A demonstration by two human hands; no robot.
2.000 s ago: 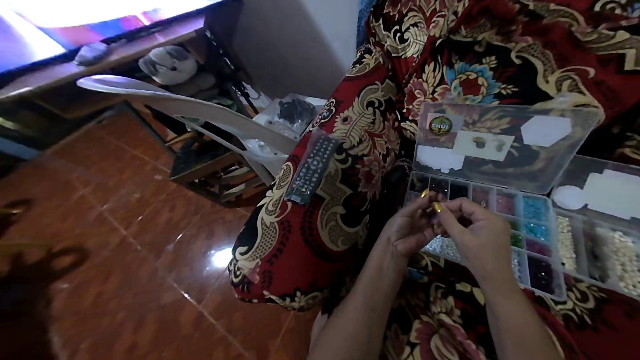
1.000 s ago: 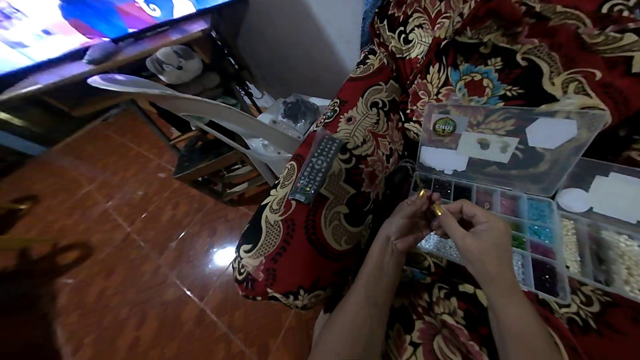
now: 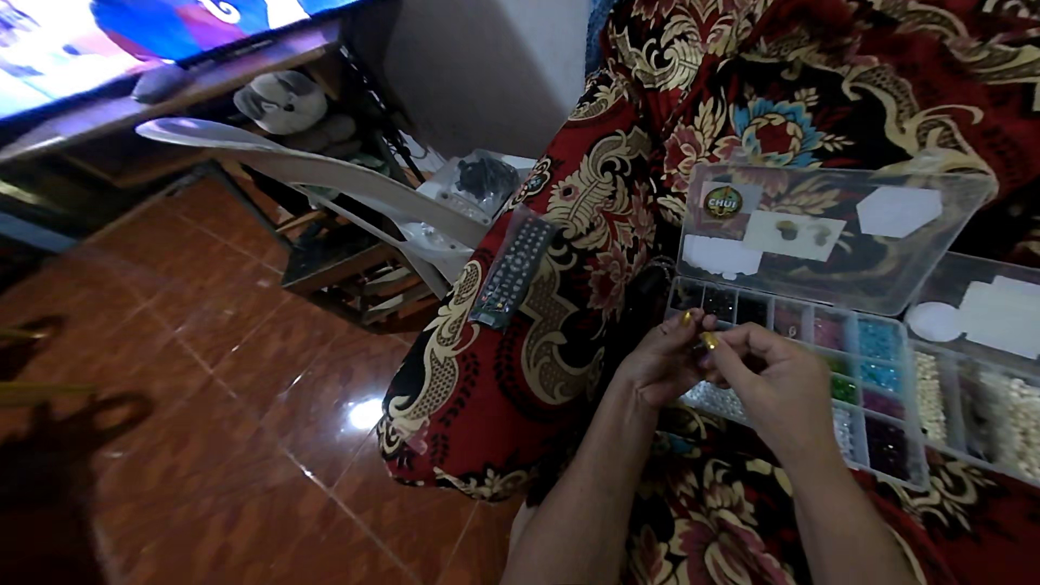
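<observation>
My left hand (image 3: 666,357) and my right hand (image 3: 764,374) meet fingertip to fingertip over the near left part of a clear plastic bead organizer (image 3: 914,406). Fingers of both hands are bent together; whatever small thing is between them is too small and dark to make out. Gold polish shows on the nails. The organizer's lid (image 3: 821,276) stands raised behind it, with paper pieces and a round sticker on it. Its compartments hold black, pink, blue beads (image 3: 879,340), green beads (image 3: 843,388), purple beads (image 3: 887,447) and clear beads (image 3: 715,398).
A second organizer with cream beads (image 3: 1020,414) lies at the right. A remote control in plastic (image 3: 516,264) rests on the patterned fabric (image 3: 504,390). To the left are a pale plastic chair (image 3: 366,183), a plush toy (image 3: 284,101), a lit television (image 3: 162,32) and the tiled floor (image 3: 203,455).
</observation>
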